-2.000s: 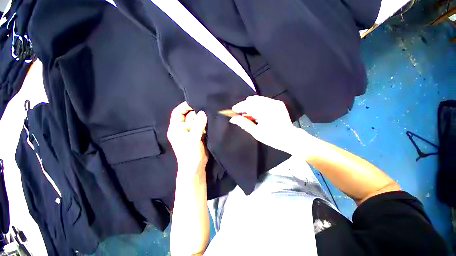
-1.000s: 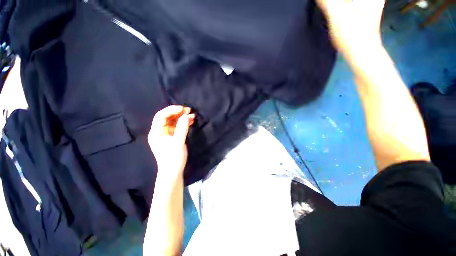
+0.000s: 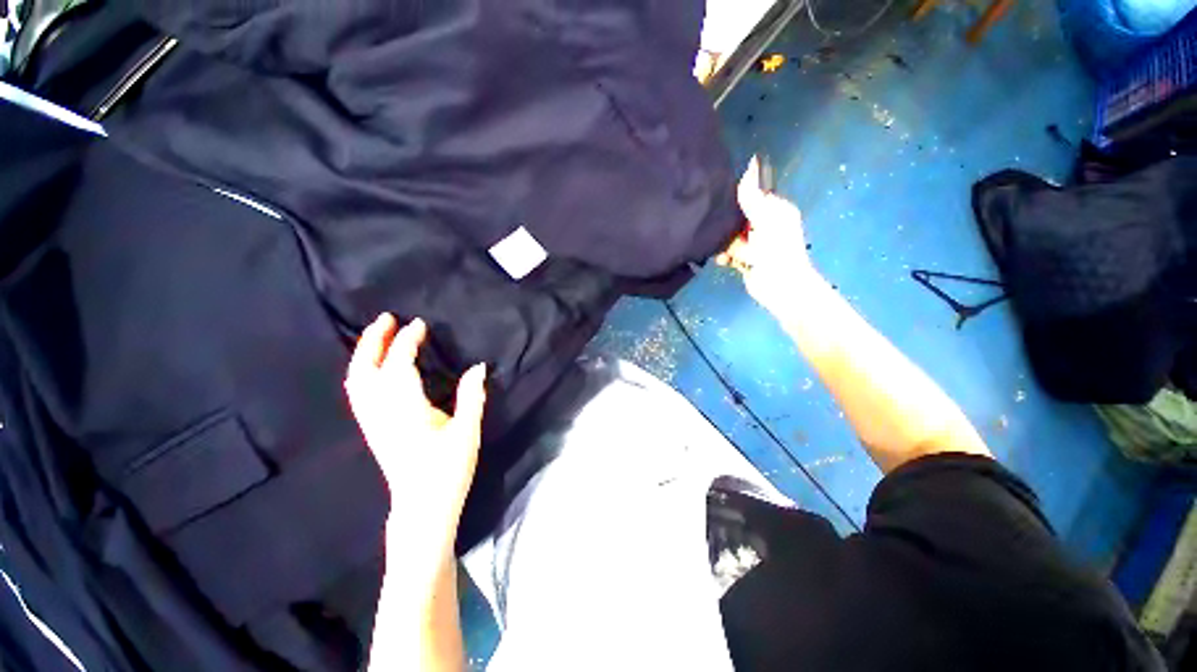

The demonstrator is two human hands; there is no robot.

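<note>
The navy blazer [image 3: 118, 289] lies opened in front of me, its darker lining [image 3: 486, 315] showing. A small white label [image 3: 519, 252] lies on the lining. A flap pocket [image 3: 200, 470] is at lower left, and a short line of white trim [image 3: 247, 201] shows above it. My left hand [image 3: 418, 414] is on the lining near the front edge, fingers apart, holding nothing visible. My right hand [image 3: 772, 247] grips the blazer's edge at the right side. A small dark tip shows by its fingers, possibly snips; the rest is hidden.
The blue floor [image 3: 866, 315] is at right, with a thin dark cord [image 3: 742, 394] crossing it by my lap. A dark hanger [image 3: 961, 292] sits beside a black padded chair or bundle [image 3: 1103, 289]. Blue material [image 3: 1142, 66] is at top right. A white table corner [image 3: 742, 33] shows at top.
The right front panel has been turned back, exposing lining and label. My right hand lowered from the top to the blazer's right edge. My left hand's fingers have spread. The view has shifted.
</note>
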